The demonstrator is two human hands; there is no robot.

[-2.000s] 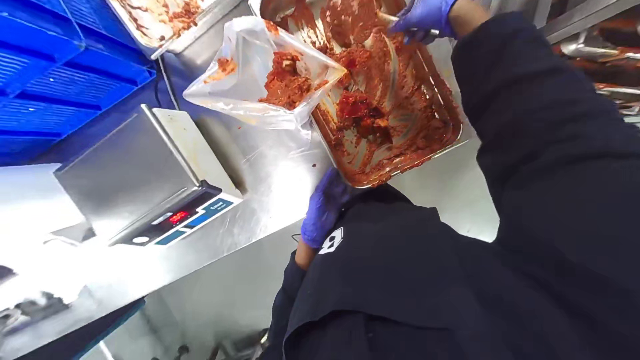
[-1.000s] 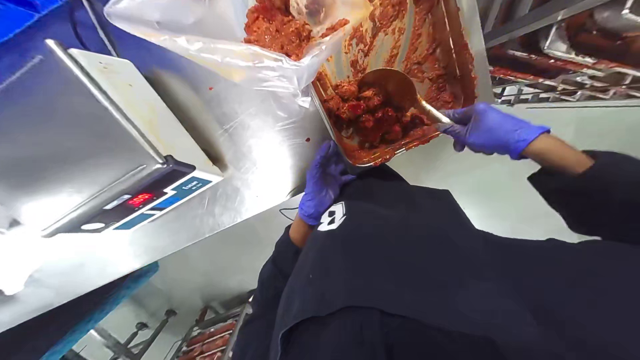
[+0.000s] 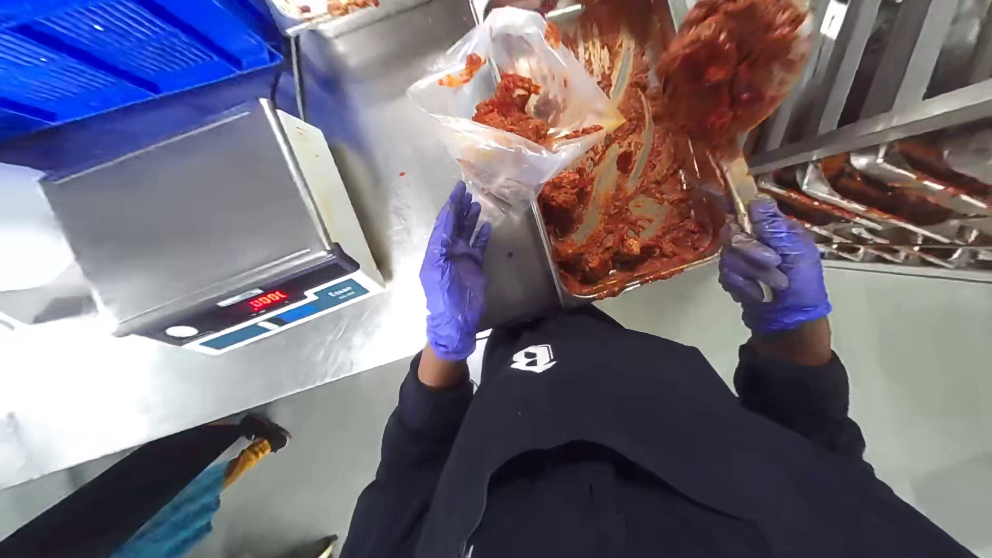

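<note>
My right hand (image 3: 775,263), in a purple glove, is closed round the handle of a large ladle (image 3: 744,194). Its bowl is raised beyond the hand, heaped with chunky red-brown food in sauce (image 3: 725,66). My left hand (image 3: 457,271), gloved alike, holds nothing; its fingers are extended just below a clear plastic bag. That bag (image 3: 504,151) is open at the top, with some of the same food inside, and leans over the left side of a metal tray (image 3: 552,256). Sauce and chunks (image 3: 620,225) are smeared over the tray's bottom.
A steel-topped digital scale (image 3: 194,217) stands on the steel table (image 3: 387,170) at left, beside blue plastic crates (image 3: 124,54). Another food tray (image 3: 333,17) is at the top. On the right, a metal rack (image 3: 883,139) holds more sauce-covered trays. A blue cloth-like item (image 3: 178,511) is at lower left.
My right hand has lifted the ladle, which was down in the tray a second ago, and it now carries a heaped load. My left hand has moved from the tray's near corner to below the bag.
</note>
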